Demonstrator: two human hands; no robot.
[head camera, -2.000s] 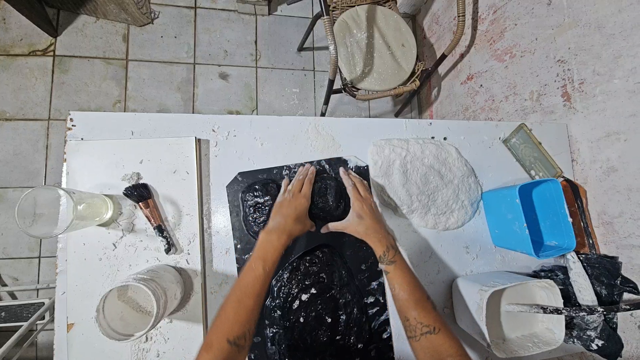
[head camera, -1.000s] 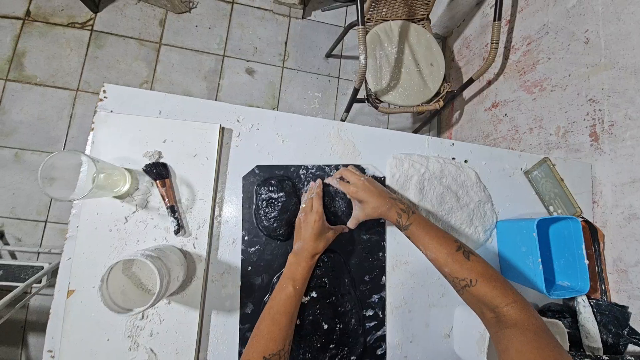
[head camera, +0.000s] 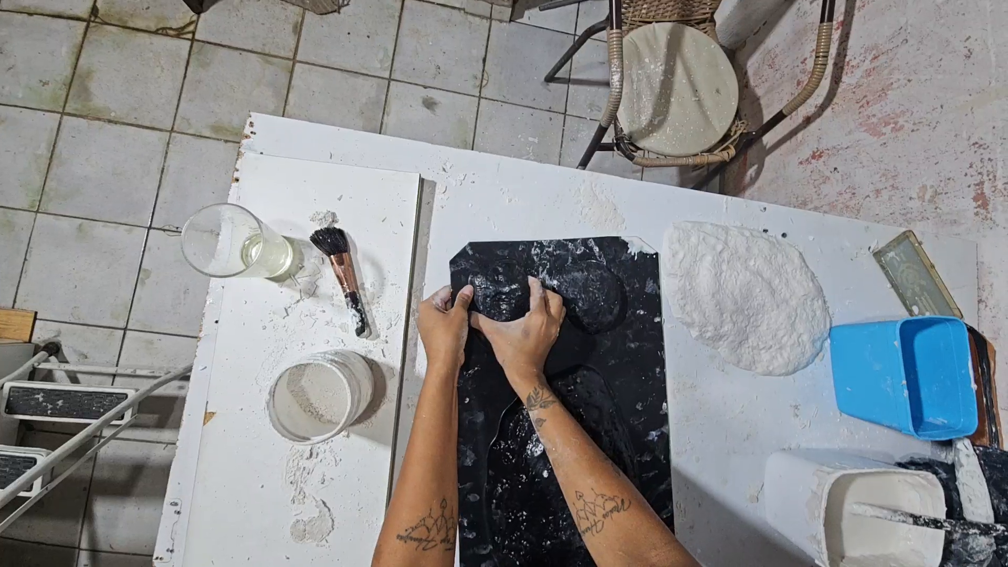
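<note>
A black, glossy mold sheet (head camera: 567, 346) with raised or sunken shapes lies on the white table. My left hand (head camera: 446, 324) is at its upper left edge, thumb and fingers on the rim of the upper left rounded shape (head camera: 499, 290). My right hand (head camera: 526, 327) touches the lower right side of that same shape, thumb and index finger spread around it. A second rounded shape (head camera: 594, 295) lies just to the right, untouched. The large lower shape (head camera: 520, 472) is partly hidden by my right forearm.
On the left board (head camera: 315, 181) are a glass with liquid (head camera: 272, 250), a brush (head camera: 342, 276) and a powdery tub (head camera: 319, 398). To the right are a white plaster slab (head camera: 748, 299), a blue container (head camera: 870, 370) and a white bucket (head camera: 799, 492). A wicker chair (head camera: 677, 87) stands beyond.
Both hands have moved from the right rounded shape to the left one. The view has shifted.
</note>
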